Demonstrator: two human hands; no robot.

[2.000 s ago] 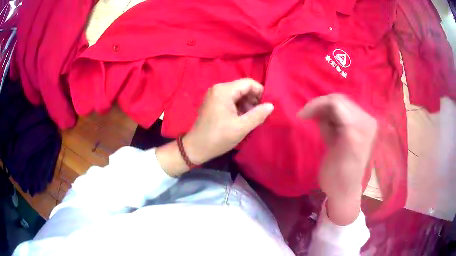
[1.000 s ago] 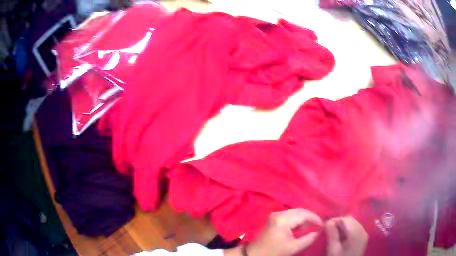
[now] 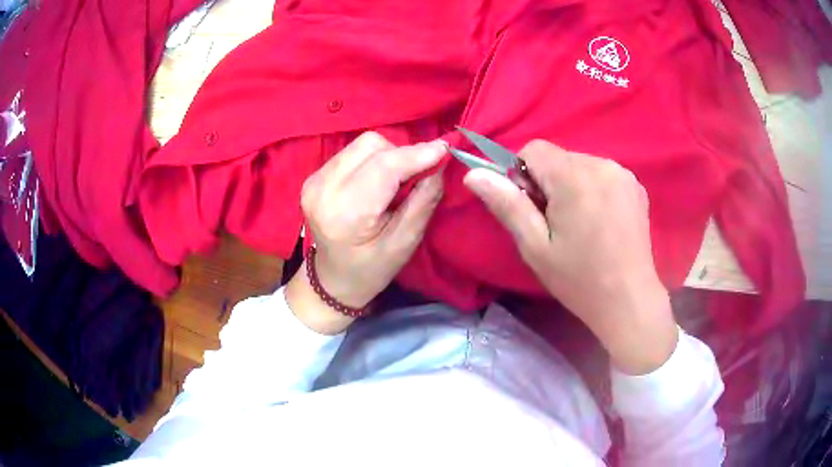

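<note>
A red shirt (image 3: pixel 620 137) lies spread in front of me, with small buttons on its edge and a white chest logo (image 3: pixel 608 60) at upper right. My left hand (image 3: pixel 369 219), with a dark red beaded bracelet at the wrist, pinches a bit of the red cloth between thumb and fingers. My right hand (image 3: pixel 579 233) holds small thread snips (image 3: pixel 493 155). Their two pointed blades are parted, with the tips close to my left fingertips. Any thread there is too fine to make out.
Another red garment (image 3: pixel 91 119) lies at the left, beside a dark garment pile (image 3: pixel 87 328) and a shiny clear bag (image 3: pixel 20 196) at the left edge. Orange-brown wood (image 3: pixel 214 301) shows below. Clear plastic over dark red goods (image 3: pixel 762 365) lies at lower right.
The view has swung back down from the wider table. The snips now show in my right hand, blades apart. My left hand still pinches red cloth, as it did one second ago.
</note>
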